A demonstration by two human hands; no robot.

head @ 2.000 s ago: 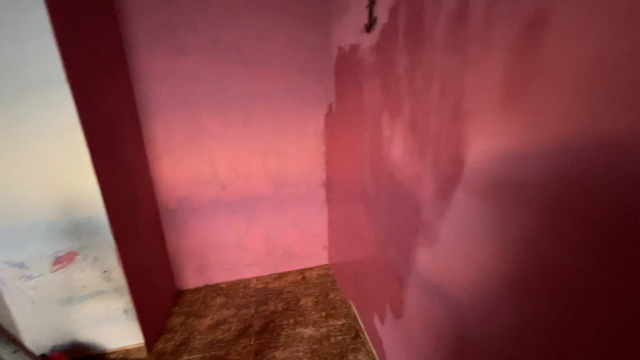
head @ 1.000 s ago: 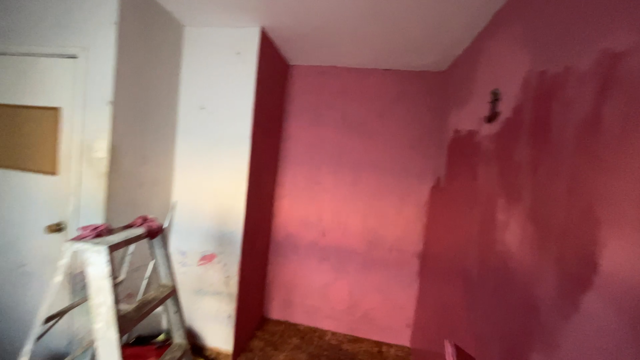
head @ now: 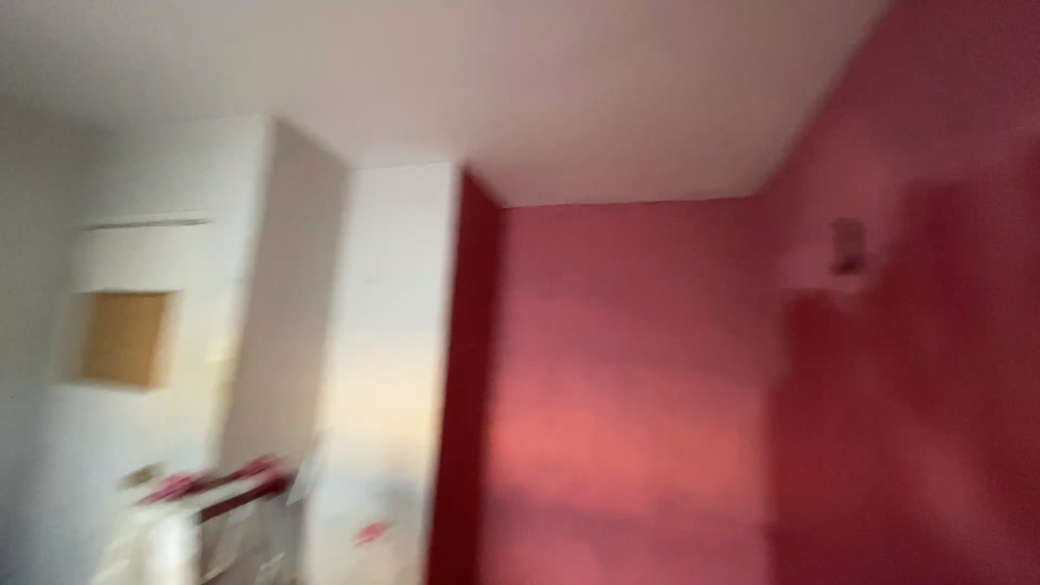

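Observation:
Neither my left hand nor my right hand is in the head view. On the right, a wall [head: 959, 390] bears patches of darker red paint over pink. The back wall [head: 626, 341] is pink, and a narrow dark red wall face [head: 467, 374] joins it on the left. A dark fixture [head: 847, 245] is mounted high on the right wall, with pink paint around it. At the lower left stands a paint-marked stepladder [head: 175, 540], blurred, with pink-stained material [head: 264, 467] on its top.
A white door [head: 187, 414] with a brown board [head: 122, 337] and a knob [head: 142, 475] is at the left, behind the ladder. A white wall section [head: 390, 325] with a red smear [head: 372, 533] projects beside the recess. The pale ceiling [head: 520, 89] spans the top.
The view has swung up and left, from the brown floor to the ceiling and door. A pink object at the bottom edge one second ago is out of view now.

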